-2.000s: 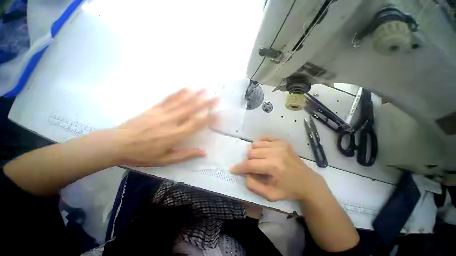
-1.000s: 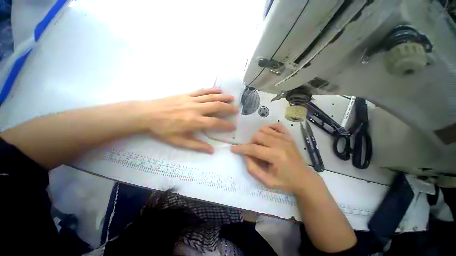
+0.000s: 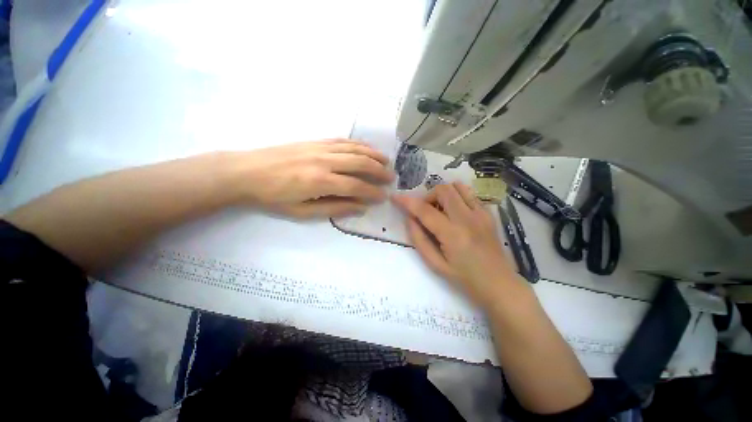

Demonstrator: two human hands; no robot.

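Thin white fabric (image 3: 375, 128) lies at the left edge of the needle area; glare makes its outline hard to separate from the white table. My left hand (image 3: 326, 177) lies palm down at the left of the needle area, fingers pointing right. My right hand (image 3: 453, 227) lies on the machine bed (image 3: 363, 222), its index fingertip close to my left fingertips. Whether either hand grips fabric cannot be told. The off-white sewing machine head (image 3: 528, 74) stands at upper right. The needle is not clearly visible.
Thread snips (image 3: 519, 243) lie just right of my right hand, with black-handled shears (image 3: 602, 222) and a slim dark tool (image 3: 536, 194) beyond. A cream knob (image 3: 490, 189) sits under the head. A dark flat object (image 3: 654, 331) lies at the right corner. A printed scale (image 3: 330, 293) runs along the front edge.
Both hands have moved up toward the needle area; my right hand was lower, near the front of the table. More of the bed's front corner and the printed scale shows.
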